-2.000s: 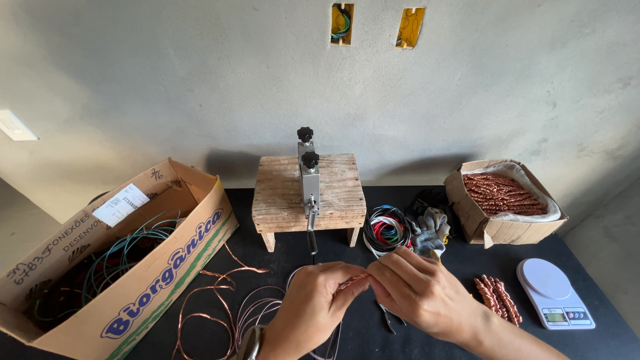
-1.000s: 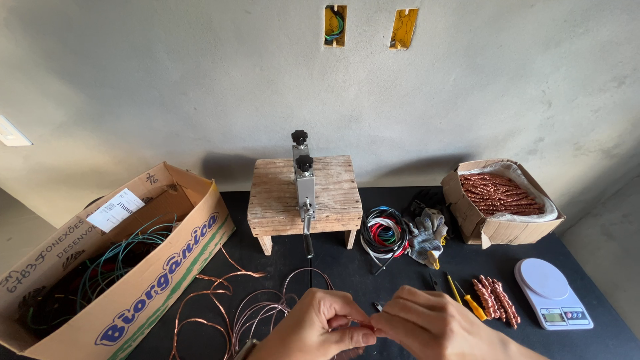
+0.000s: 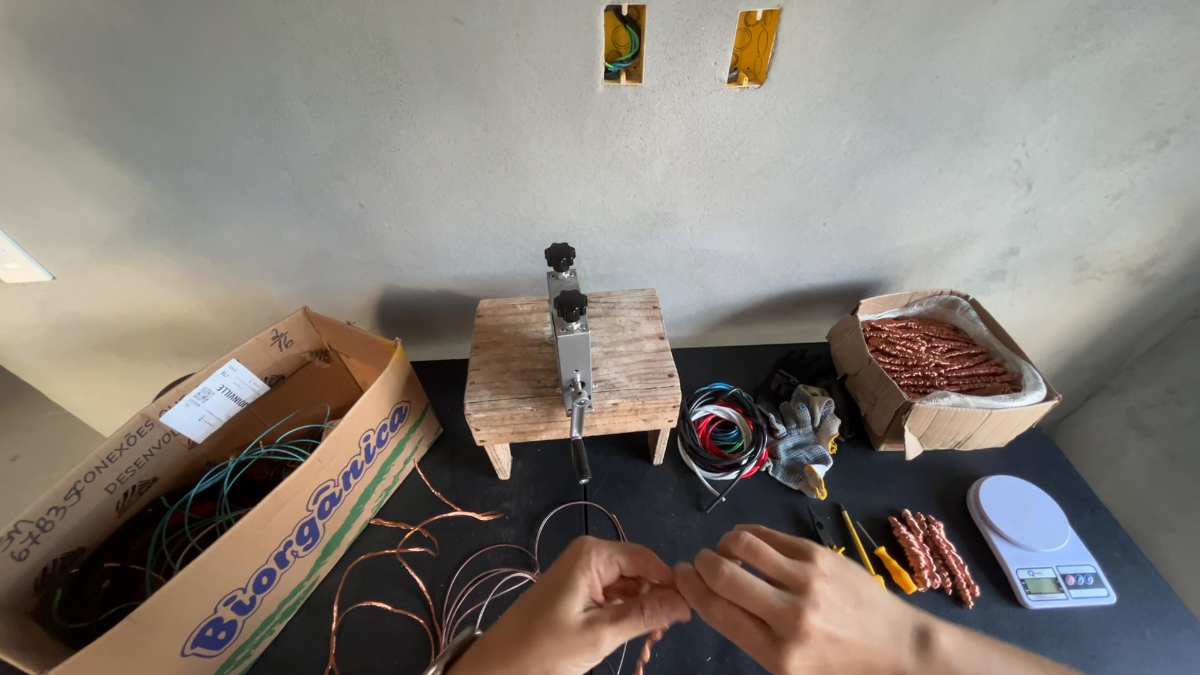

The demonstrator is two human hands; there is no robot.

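Observation:
Near the bottom middle, my left hand [image 3: 609,600] and my right hand [image 3: 769,591] meet at the fingertips. A twisted copper wire [image 3: 649,647] hangs below my left fingers; the part between the fingers is mostly hidden. Left of my hands lie loops of thin coated wire [image 3: 487,581] and bare copper strands [image 3: 375,553] on the black tabletop. Twisted copper bundles [image 3: 933,558] lie to the right, beside a yellow-handled screwdriver [image 3: 893,569], another yellow tool [image 3: 860,544] and dark-jawed pliers [image 3: 822,528], partly hidden.
A hand-cranked wire stripper [image 3: 572,356] stands on a small wooden stool [image 3: 623,375]. Coiled insulated wires [image 3: 722,436] and a work glove [image 3: 802,441] lie beside it. A cardboard box of wires [image 3: 309,534] is left; a box of copper bundles [image 3: 937,427] and a digital scale [image 3: 1041,544] are right.
My hands have moved lower from where they were two seconds ago, uncovering the yellow-handled tools. The copper piece that showed between my hands now hangs downward from my left fingers.

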